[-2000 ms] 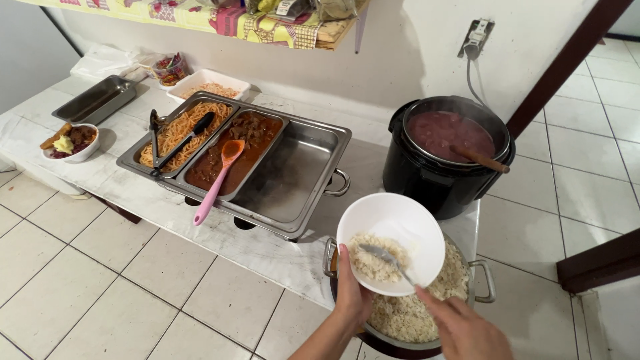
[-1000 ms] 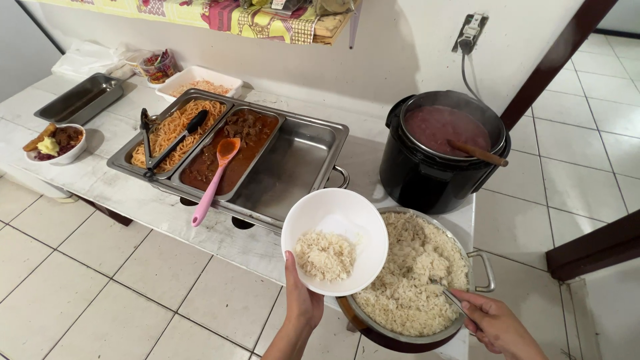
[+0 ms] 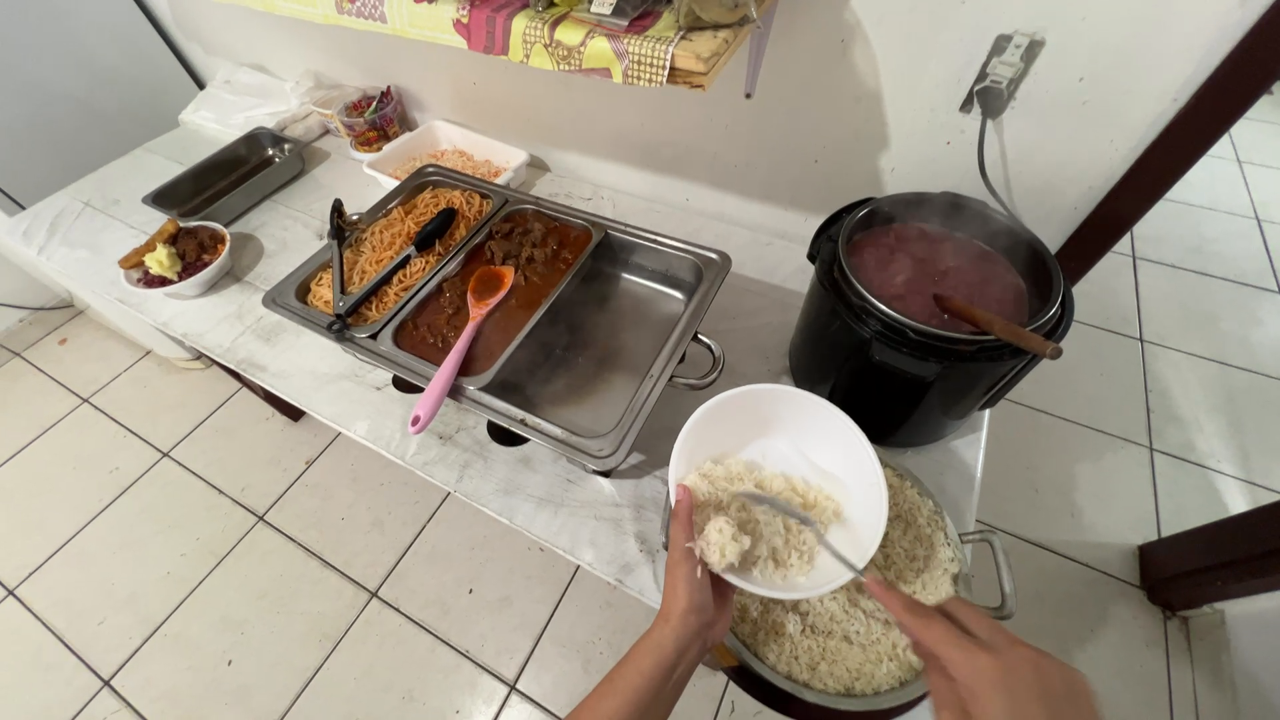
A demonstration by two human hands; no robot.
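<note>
My left hand (image 3: 698, 590) holds a white bowl (image 3: 850, 450) by its left rim, tilted over the pot. Cooked rice (image 3: 770, 545) lies in the bowl, with a clump by the rim near my thumb. My right hand (image 3: 990, 650), slightly blurred, grips a metal serving spoon (image 3: 785, 508) whose head is in the bowl against the rice. Beneath both hands stands a wide metal pot of rice (image 3: 845, 640), partly hidden by the bowl and my right hand.
Behind the bowl stands a steaming black electric cooker (image 3: 880, 370) with a wooden spoon (image 3: 1000, 327). A steel food warmer (image 3: 640, 440) holds spaghetti (image 3: 400, 235), meat stew (image 3: 530, 250), tongs (image 3: 395, 275) and a pink spoon (image 3: 455, 365). Further left are a filled bowl (image 3: 195, 280) and an empty steel pan (image 3: 225, 180).
My right hand has brought the spoon from the rice pot into the bowl. The bowl has moved right, over the pot, and holds more rice than one second ago.
</note>
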